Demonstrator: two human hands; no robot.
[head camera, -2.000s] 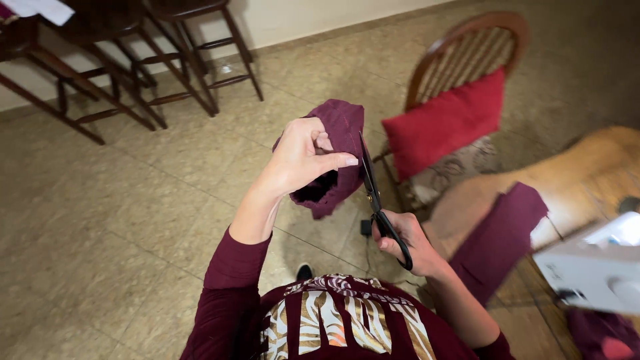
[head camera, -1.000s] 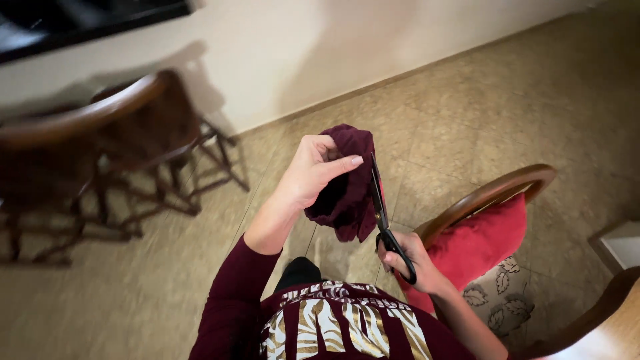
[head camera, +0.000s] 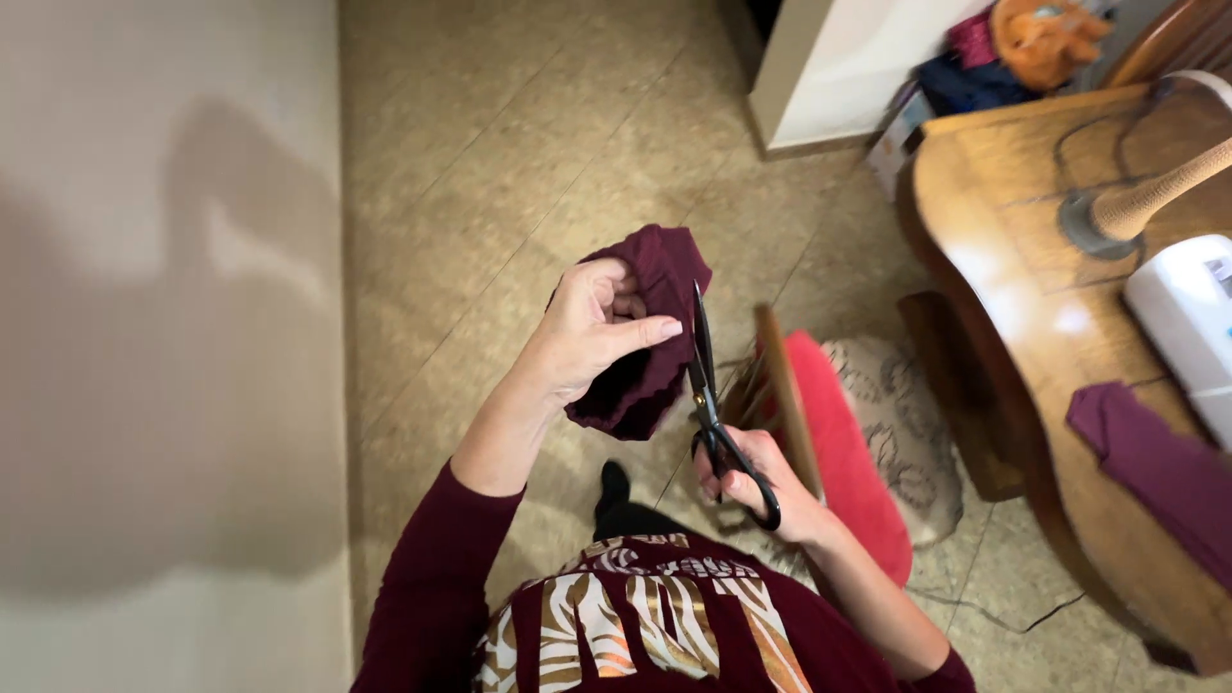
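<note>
Bunched maroon fabric (head camera: 664, 380) hangs from my left hand (head camera: 602, 327), its thumb lying across the front of the cloth and the other fingers curled behind a fold. A dark opening shows in the cloth below the thumb. Black-handled scissors (head camera: 705, 385) are in my right hand (head camera: 760, 481), fingers and thumb in the handle loops. Their blades point up along the right edge of the fabric and look nearly closed; whether cloth lies between them I cannot tell.
At right stands a wooden table (head camera: 1011, 404) bearing a white machine (head camera: 1189, 318), a rope-wrapped post (head camera: 1165, 192) and another maroon fabric piece (head camera: 1155, 472). A wooden chair (head camera: 789, 404) with a red cushion (head camera: 847, 462) is beside it. A cord (head camera: 1001, 621) crosses the floor; a wall (head camera: 173, 385) is at left.
The view has swung widely, from stools and chair to the wall and table. Both hands keep hold of the fabric and the scissors, close together as before.
</note>
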